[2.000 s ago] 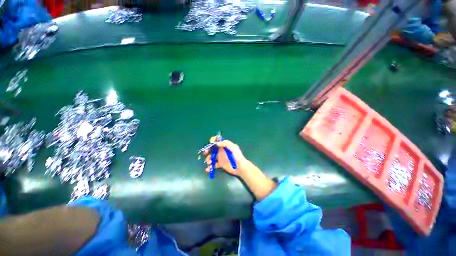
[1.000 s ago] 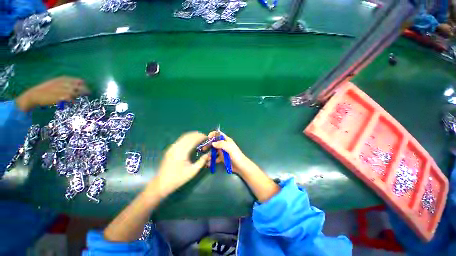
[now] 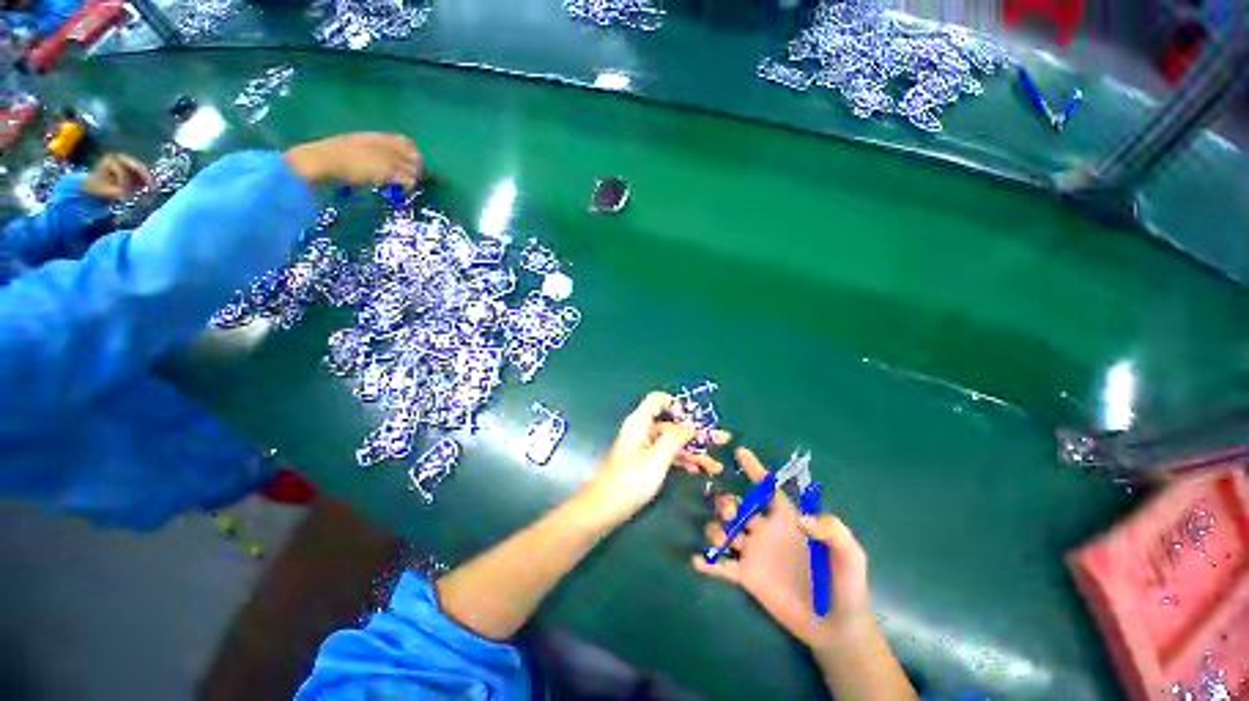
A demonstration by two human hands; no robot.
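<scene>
My left hand (image 3: 644, 459) is in the middle of the view and holds a silver parts frame (image 3: 696, 415) in its fingertips, above the green bench. My right hand (image 3: 795, 555) is just right of it, palm up, holding blue-handled nippers (image 3: 792, 479). The nippers' handles are spread and the grey jaws point up, apart from the frame. A large pile of silver frames (image 3: 438, 329) lies to the left. A single frame (image 3: 545, 434) lies between the pile and my left hand.
Another worker's hand (image 3: 363, 160) reaches over the pile's far side. A pink-orange tray (image 3: 1164, 582) is at the lower right. A small dark piece (image 3: 611, 195) lies beyond the pile. More frames (image 3: 890, 62) and another blue tool (image 3: 1049, 99) lie across the bench.
The view has turned left. My left hand came in and now holds the frame; my right hand has opened out beside it with the nippers. The other worker's hand came in at left.
</scene>
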